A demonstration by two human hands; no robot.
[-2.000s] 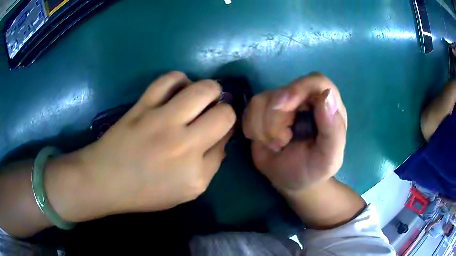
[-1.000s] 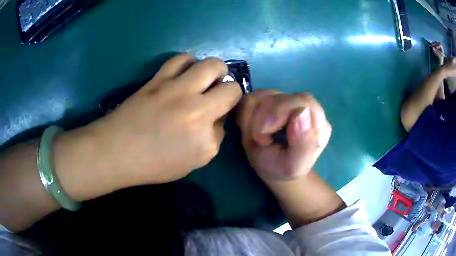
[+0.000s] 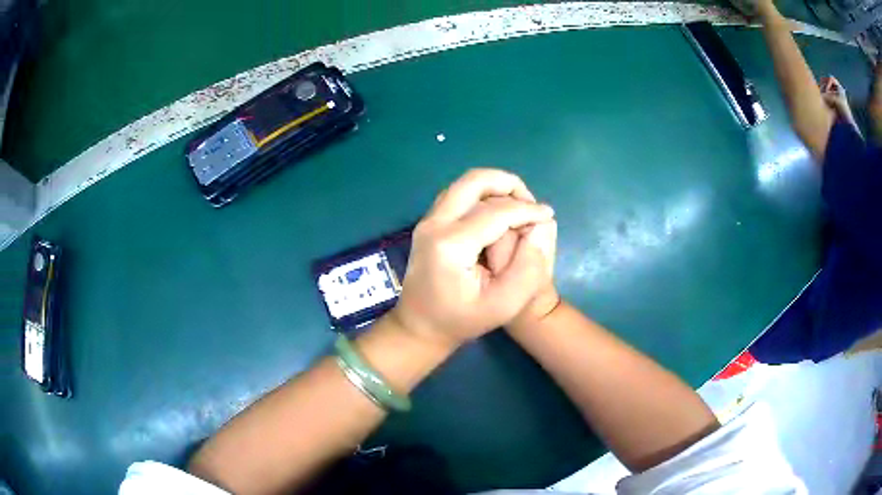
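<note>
My left hand (image 3: 464, 261), with a green bangle at the wrist, is pressed against my right hand (image 3: 530, 253); the fingers of both are curled together above the bench. Whether a small part is between them is hidden. A black phone housing (image 3: 334, 263) lies on the bench under and left of my left hand. Its silver-white board area (image 3: 358, 287) shows; its other end is covered by my hand.
A housing stack (image 3: 227, 160) with a round disc and orange strip lies upper left on the green bench (image 3: 600, 126). Another stack (image 3: 39, 314) lies far left. A pale rail (image 3: 406, 43) crosses the back. A tiny white piece (image 3: 441, 137), dark slab (image 3: 723, 72) and person's arm (image 3: 798, 82) also show.
The view has shifted, showing more bench. My hands have come together, away from the housing's top end. The housing now lies partly uncovered at left.
</note>
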